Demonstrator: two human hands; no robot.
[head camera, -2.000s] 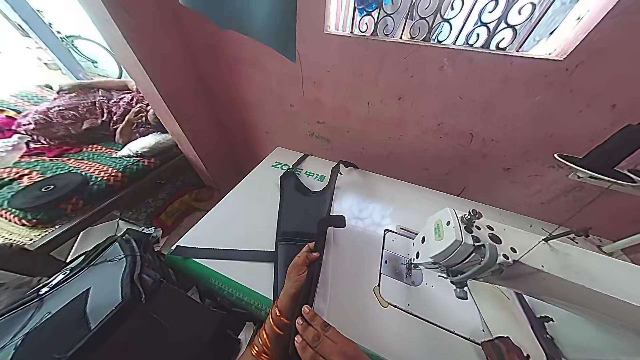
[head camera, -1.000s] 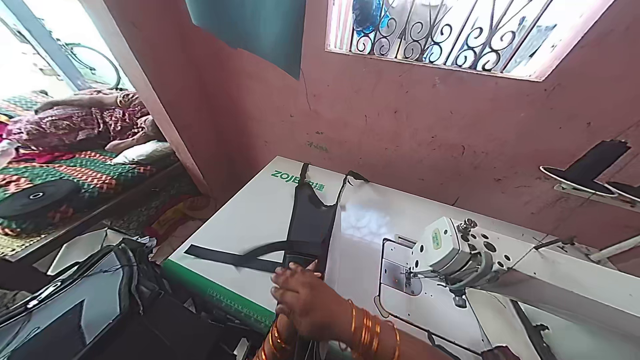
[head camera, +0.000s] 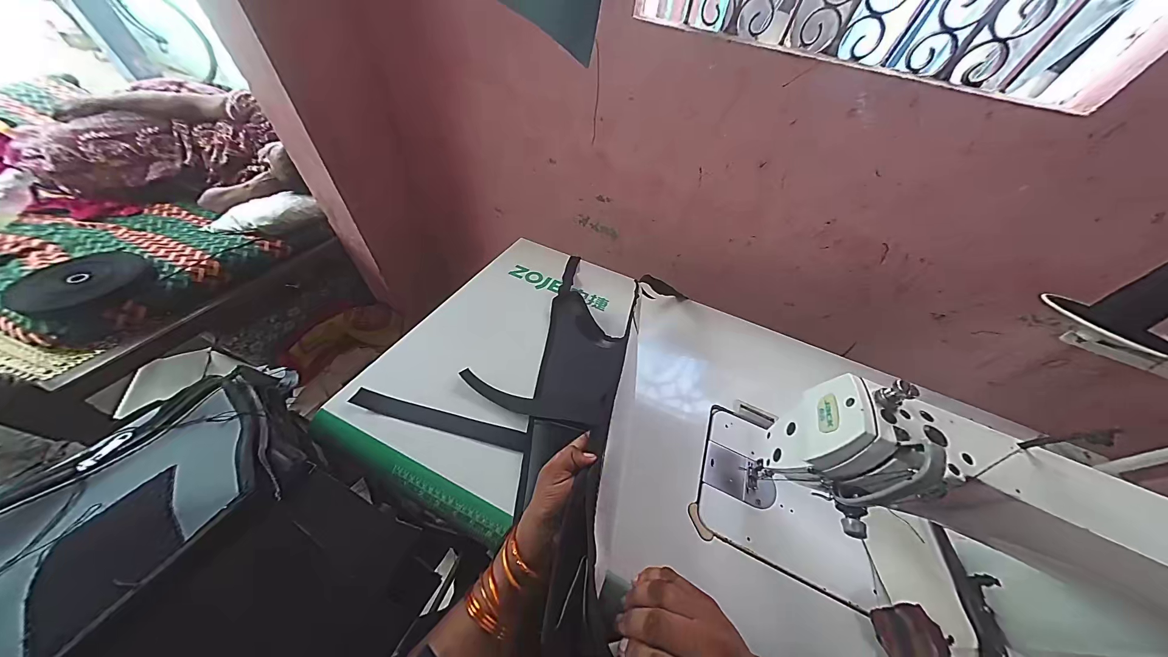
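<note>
A black fabric piece with straps lies across the white sewing table, left of the sewing machine head. My left hand, with orange bangles at the wrist, grips the folded lower part of the piece between thumb and fingers. One black strap runs out to the left on the table, and a shorter curved one lies above it. My right hand is at the bottom edge, fingers curled at the near edge of the black fabric; what its fingertips hold is partly hidden.
Black and grey fabric pieces are piled at the lower left. A roll of black tape lies on a patterned mat, near a person's arms and patterned clothing. A pink wall stands behind the table. Dark cloth lies by the machine.
My right hand has moved off my left hand, down and to the right. The curved strap, a second ago reaching across the piece, now lies out to its left.
</note>
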